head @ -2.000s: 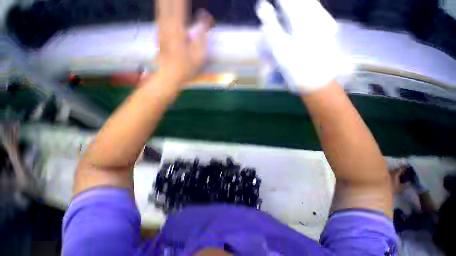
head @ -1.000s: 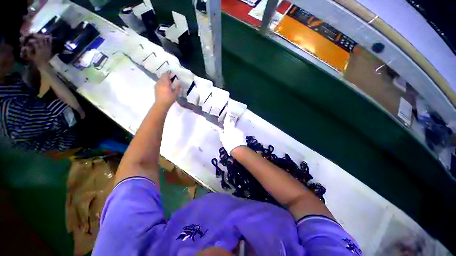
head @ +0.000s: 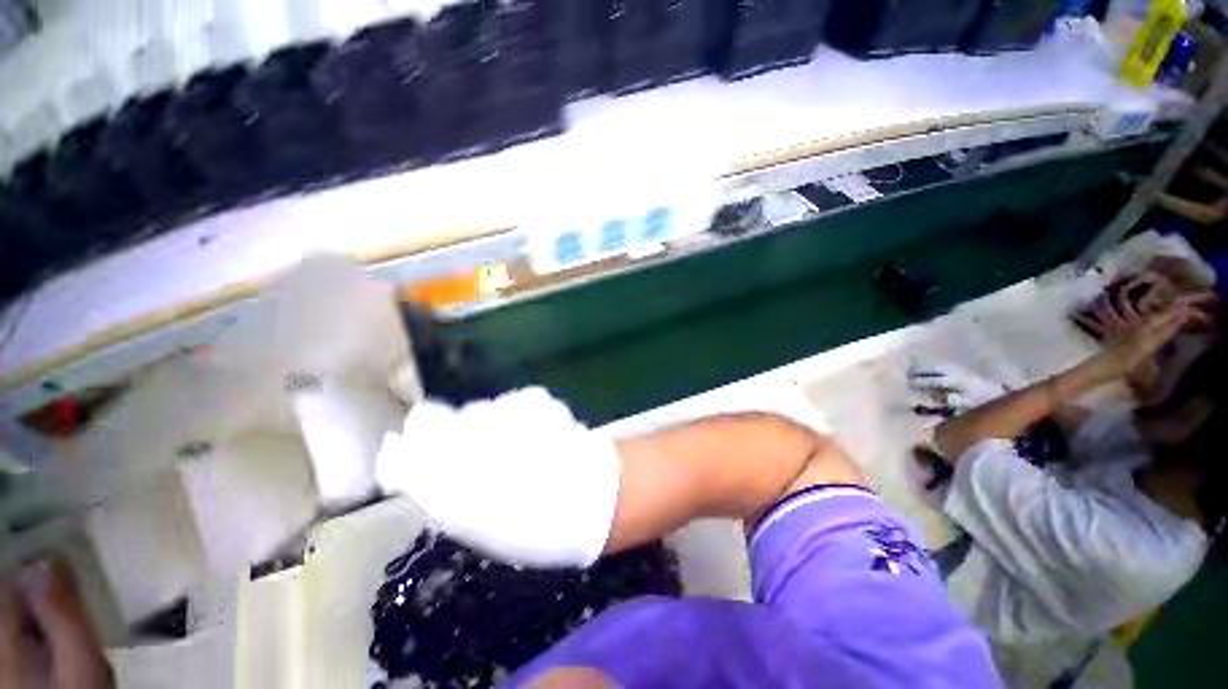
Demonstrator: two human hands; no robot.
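Observation:
A row of open retail boxes (head: 249,498), with tall white flaps, spans the left side between my hands, close to the camera and blurred. My right hand (head: 498,478), in a white glove, presses against the row's right end; its fingertips are partly hidden. My bare left hand (head: 51,633) is at the row's left end, cut off by the bottom left edge. The row appears raised off the bench, held between both hands. The heap of black looped cables (head: 471,612) lies below my right forearm, partly covered by it and my body.
A green belt (head: 754,316) crosses beyond the white bench (head: 862,384). A socket strip (head: 613,240) is above it. Many dark boxes with white flaps (head: 445,81) stand in a row on the upper shelf. A person in a light shirt (head: 1077,518) works at right.
The view has swung right, towards the shelf. The box row, on the bench one second ago between my hands, now appears lifted and closer to the camera. My right arm is now bent across the heap.

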